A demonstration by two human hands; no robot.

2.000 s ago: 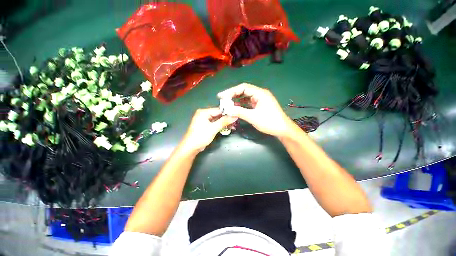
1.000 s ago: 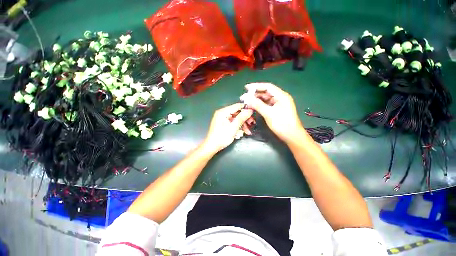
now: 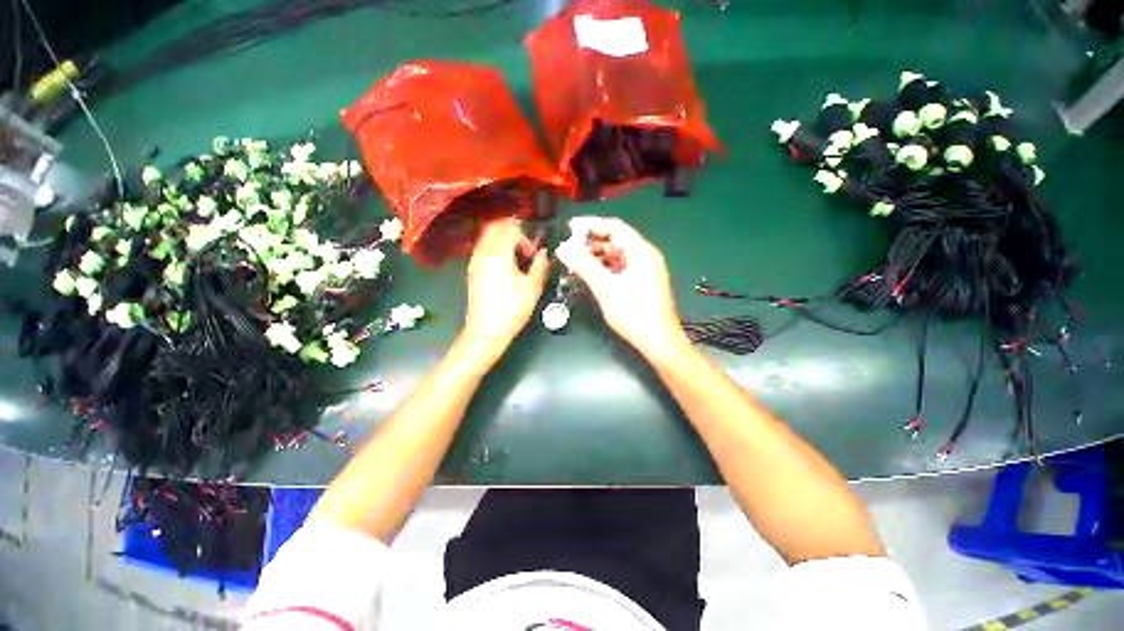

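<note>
My left hand [image 3: 503,281] is at the mouth of the left red bag [image 3: 446,138], its fingertips closed on a small dark piece, perhaps a black sleeve. My right hand [image 3: 625,281] is just to the right, a small gap away, with its fingers pinched on a white fitting [image 3: 576,237]. A round white fitting [image 3: 556,317] hangs below, between the hands, on thin dark wires. The part between the fingertips is small and partly hidden. A coiled black cable [image 3: 725,333] lies right of my right wrist.
A second red bag [image 3: 623,93] with a white label holds black sleeves. A heap of unsleeved harnesses [image 3: 234,259] lies at left, a bundle of sleeved units [image 3: 955,234] at right. A blue bin [image 3: 286,524] and a blue plastic stool [image 3: 1035,524] stand below the bench edge.
My hands were together and have moved apart, the left towards the left bag's mouth. The round white fitting now shows clearly below them. The head view has shifted.
</note>
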